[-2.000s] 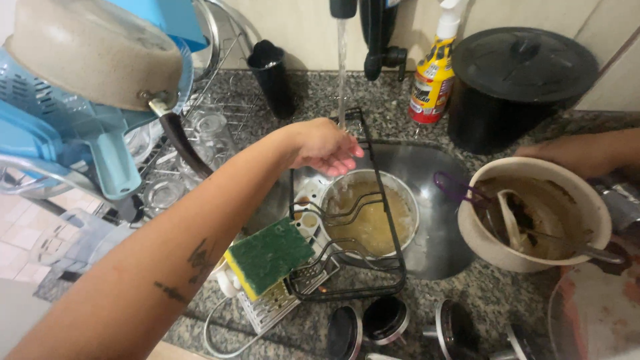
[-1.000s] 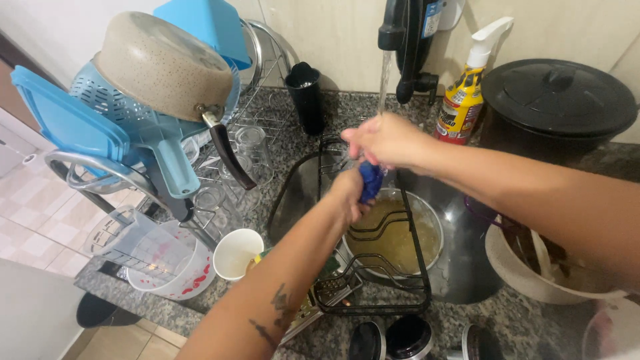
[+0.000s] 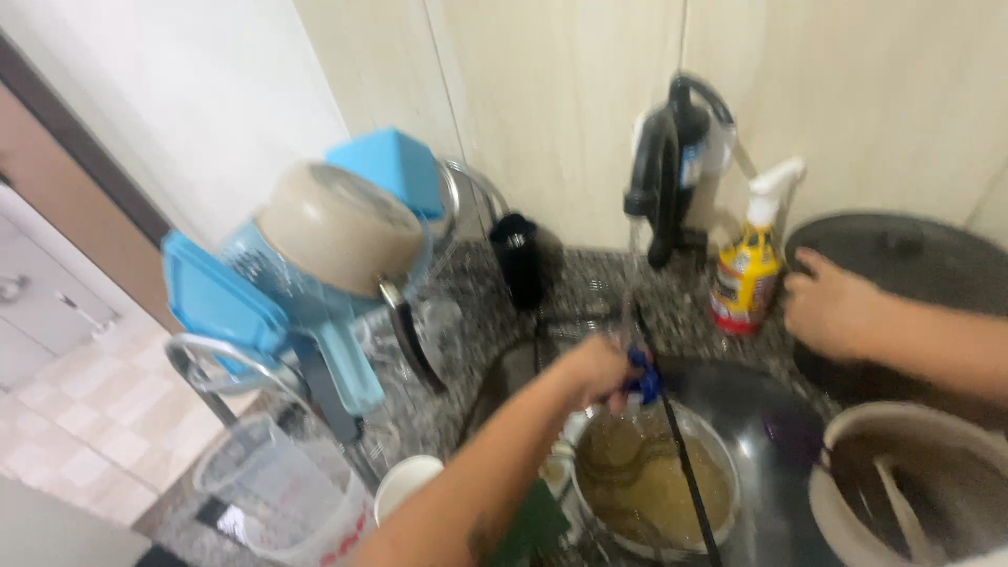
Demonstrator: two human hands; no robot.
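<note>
My left hand (image 3: 600, 372) is closed on a blue object (image 3: 646, 376), perhaps a scrubber or cloth, under the water running from the black faucet (image 3: 646, 169). Below it a pot of cloudy yellowish liquid (image 3: 669, 488) sits in the steel sink (image 3: 776, 441), with a black wire grate (image 3: 683, 465) over it. My right hand (image 3: 831, 307) is blurred, fingers apart, holding nothing visible, beside the lidded black container (image 3: 898, 244) and right of the yellow spray bottle (image 3: 744, 279). A green scouring sponge (image 3: 535, 524) lies partly behind my left forearm.
A dish rack (image 3: 236, 354) at left holds a beige saucepan (image 3: 339, 228), a blue colander and blue plastic containers (image 3: 224, 295). A clear container (image 3: 276, 488) and white cup (image 3: 409, 480) stand in front. A black cup (image 3: 517, 260) is behind; a beige pot (image 3: 835, 488) with utensils stands right.
My right hand has moved away from my left hand and the water, rightward to beside the spray bottle. My left hand still holds the blue object. The view has swung up and left.
</note>
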